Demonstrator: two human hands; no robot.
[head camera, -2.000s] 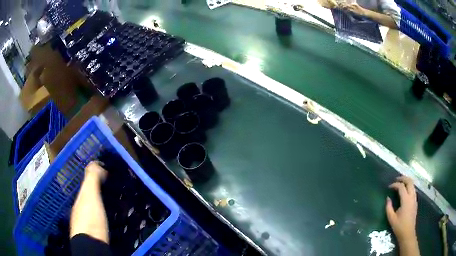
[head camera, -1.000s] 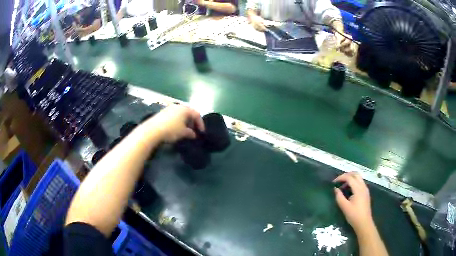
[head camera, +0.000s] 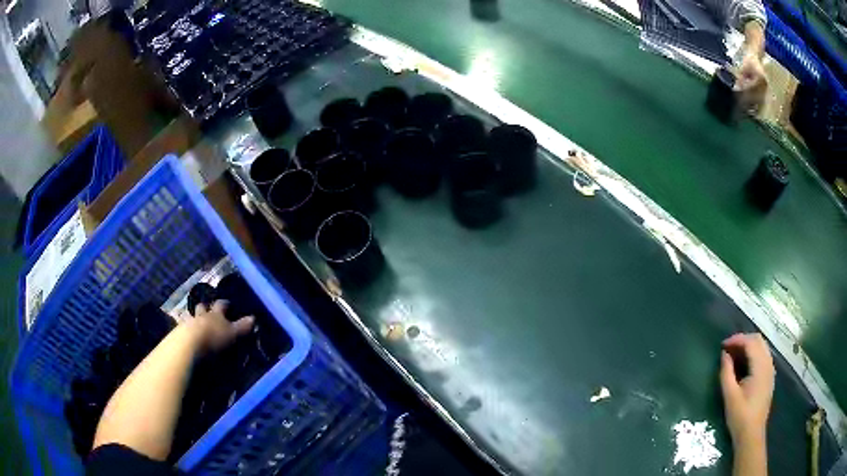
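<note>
Black hollow sleeves (head camera: 345, 238) stand grouped on the left part of the green bench, most with open round mouths up. My left hand (head camera: 218, 325) is inside the blue slatted crate (head camera: 299, 349) at lower left, over black sleeves (head camera: 139, 325). Its fingertips are at a dark sleeve; whether they grip it cannot be told. My right hand (head camera: 748, 372) rests at the bench's right side, fingers bent, with no part visible in it.
The green belt (head camera: 594, 112) runs beyond the chipped white rail (head camera: 641, 209), carrying a black unit (head camera: 768, 180). Another person's hand (head camera: 750, 84) is at a second unit. A black parts tray (head camera: 232, 56) is at upper left. White patches (head camera: 695, 444) mark the bench.
My left hand has gone from the sleeves by the rail down into the crate. More sleeves stand in the bench group than two seconds ago. My right hand stays on the bench's right side.
</note>
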